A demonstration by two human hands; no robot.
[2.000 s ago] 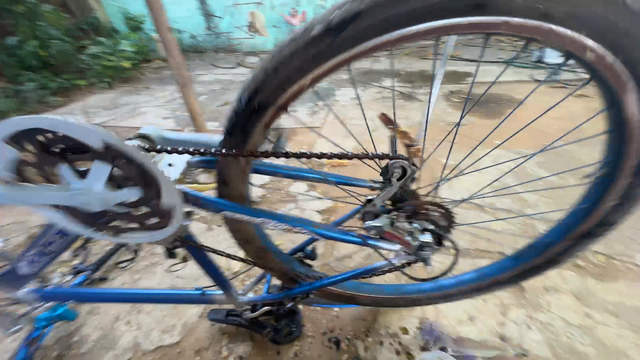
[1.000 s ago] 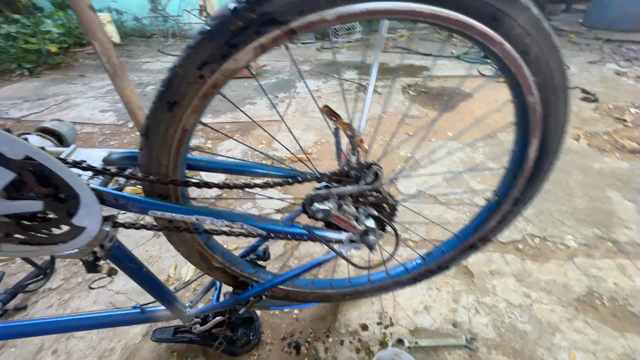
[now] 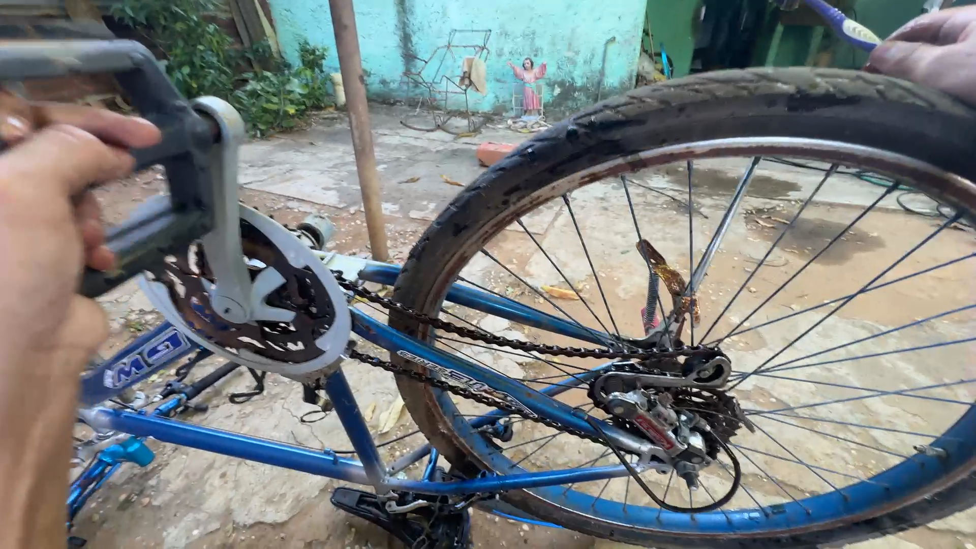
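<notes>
A blue bicycle frame [image 3: 236, 446] stands upside down. At the left, my left hand [image 3: 65, 191] grips a black pedal [image 3: 179, 175] on the grey crank arm [image 3: 229, 229], beside the rusty chainring [image 3: 305, 305]. The dark chain [image 3: 488, 333] runs from there to the rear derailleur [image 3: 648, 423] and sprockets at the wheel's hub. My right hand [image 3: 934, 53], cut off by the top right edge, holds a purple and white toothbrush [image 3: 846, 27] above the rear tyre [image 3: 686, 99]. Whether that hand touches the tyre cannot be told.
The saddle [image 3: 381, 518] rests on cracked concrete. A rusty pole [image 3: 357, 122] stands behind the frame. Farther back are a brick [image 3: 494, 153], a metal rocking-chair frame [image 3: 446, 84], a pink-robed figurine [image 3: 529, 88] and a turquoise wall [image 3: 572, 38]. A cable lies at right.
Both hands have come into view, the left on the pedal and the right with the toothbrush. The crank arm and pedal now show at the left. The view has shifted.
</notes>
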